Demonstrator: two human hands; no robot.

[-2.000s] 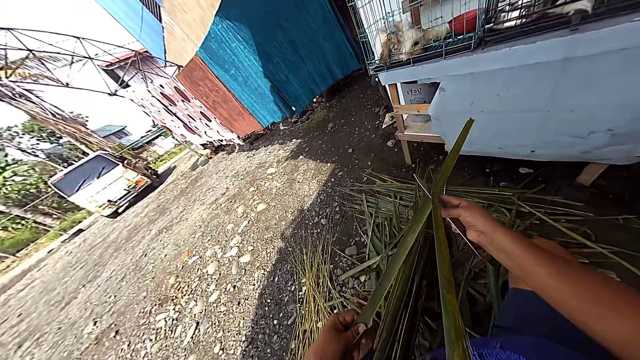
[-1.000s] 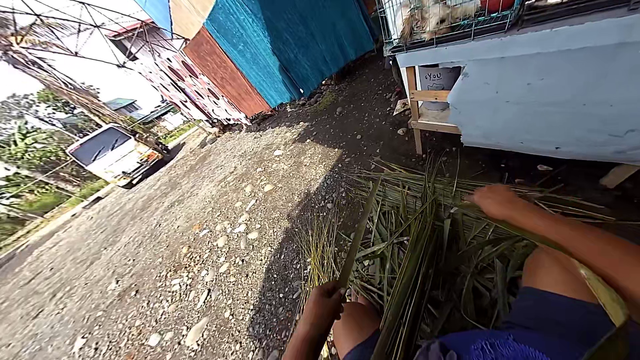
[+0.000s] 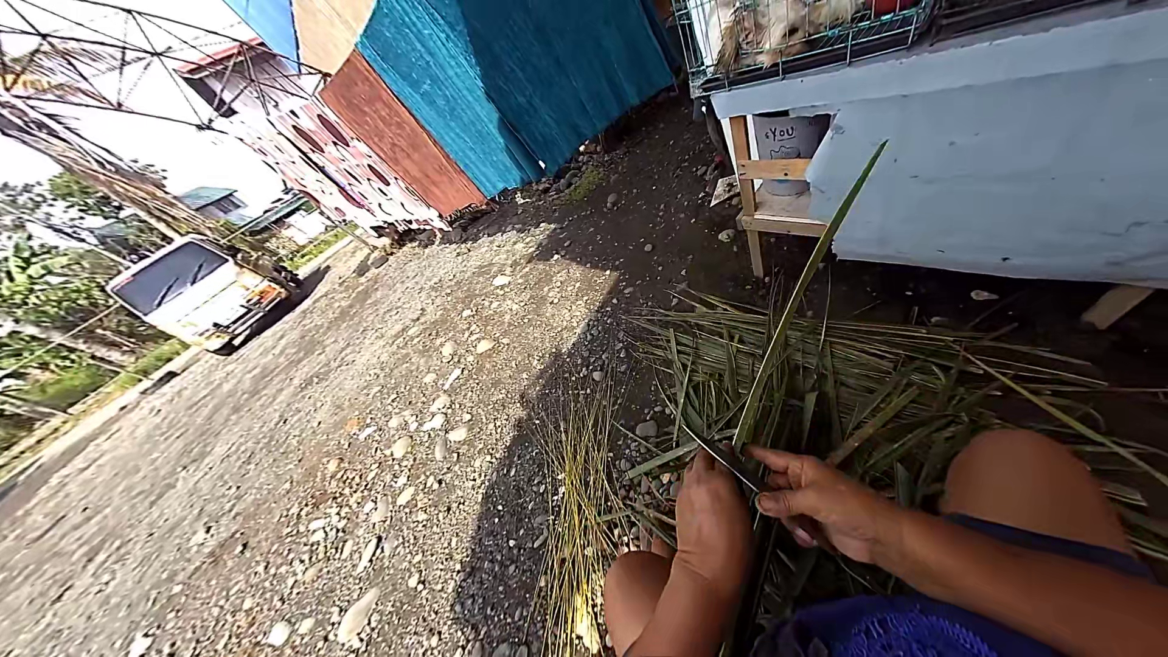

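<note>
My left hand [image 3: 714,511] is closed around the base of a long green palm leaflet [image 3: 803,283], which slants up and to the right. Beside it, my right hand [image 3: 821,500] grips a thin dark knife blade [image 3: 725,458] that lies across the leaflet's lower end; its handle is hidden by the fingers. Under and beyond both hands spreads a heap of cut palm leaflets [image 3: 876,383]. To the left of my knee lies a bundle of thin yellow-green leaf ribs [image 3: 584,511] on the gravel.
A table draped in pale sheeting [image 3: 1004,164] stands at the right, with a wire cage [image 3: 803,41] holding an animal on top and a bucket [image 3: 787,146] below. Stony ground [image 3: 365,438] stretches left to a parked white vehicle [image 3: 196,287]. Blue tarpaulin [image 3: 547,82] hangs behind.
My right hand, out to the right one second ago, has come back beside my left hand. The leaflet now held points up and to the right.
</note>
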